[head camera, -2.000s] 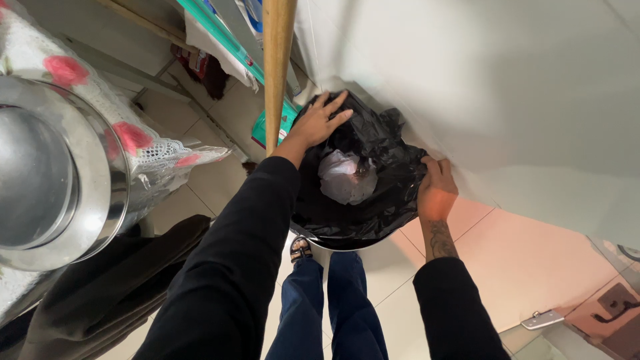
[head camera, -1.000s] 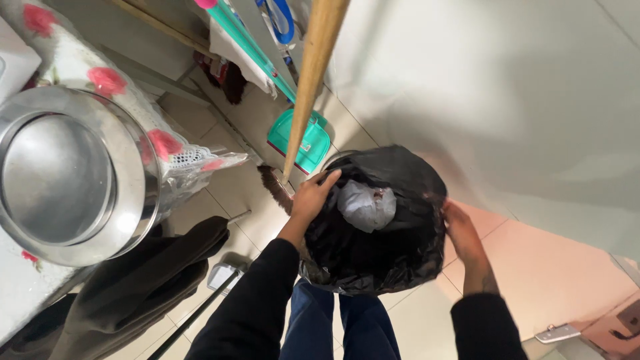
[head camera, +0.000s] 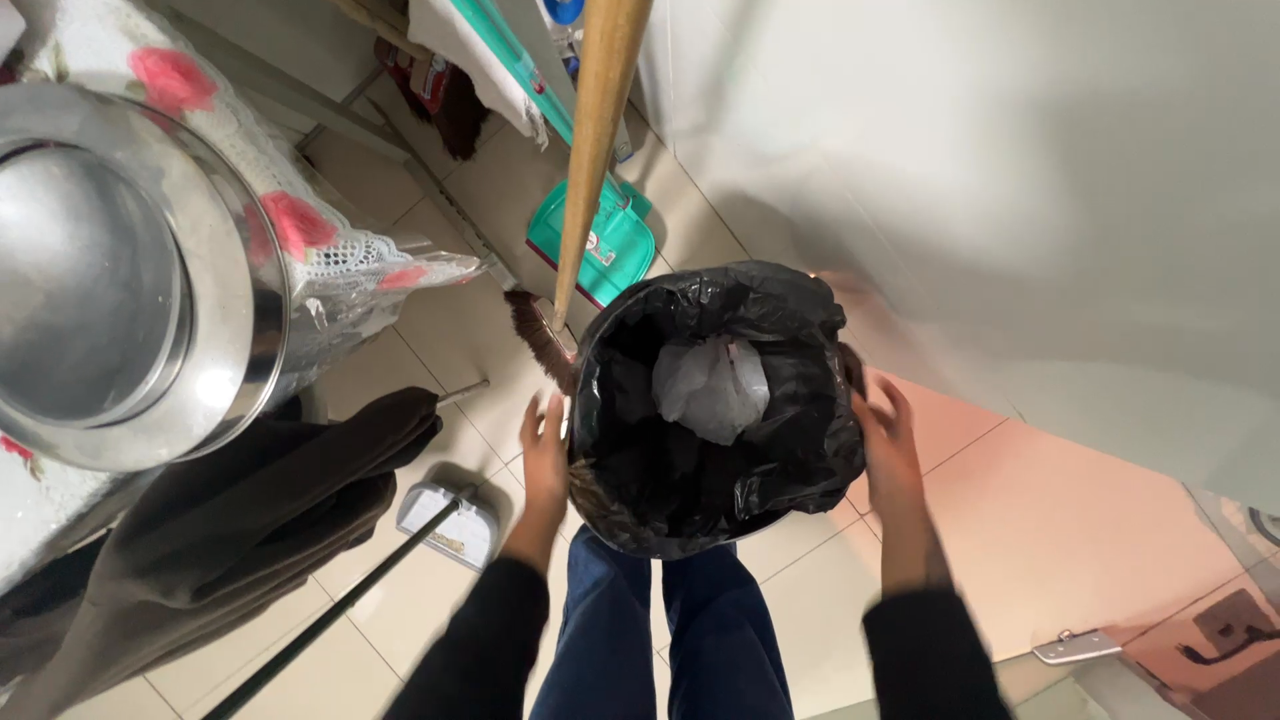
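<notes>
A round bin lined with a black plastic bag is in front of my legs, the bag's edge folded over its rim. Inside lies a crumpled whitish plastic bag. My left hand is at the bin's left side, fingers apart and pointing up. On the right side, my right hand is against or very near the folded liner, its fingers curved and slightly blurred. Whether either hand bears the bin's weight cannot be told. The bin's outer wall is mostly hidden.
A wooden-handled broom and a green dustpan stand just beyond the bin. At left are a table with a flowered cloth, a large metal pot and dark hanging cloth. A grey dustpan lies lower left; a pale panel rises right.
The liner's edge, which my hands held and spread earlier, now lies over the rim. My left hand has moved from the rim to the bin's outer left side. The bin appears higher and nearer.
</notes>
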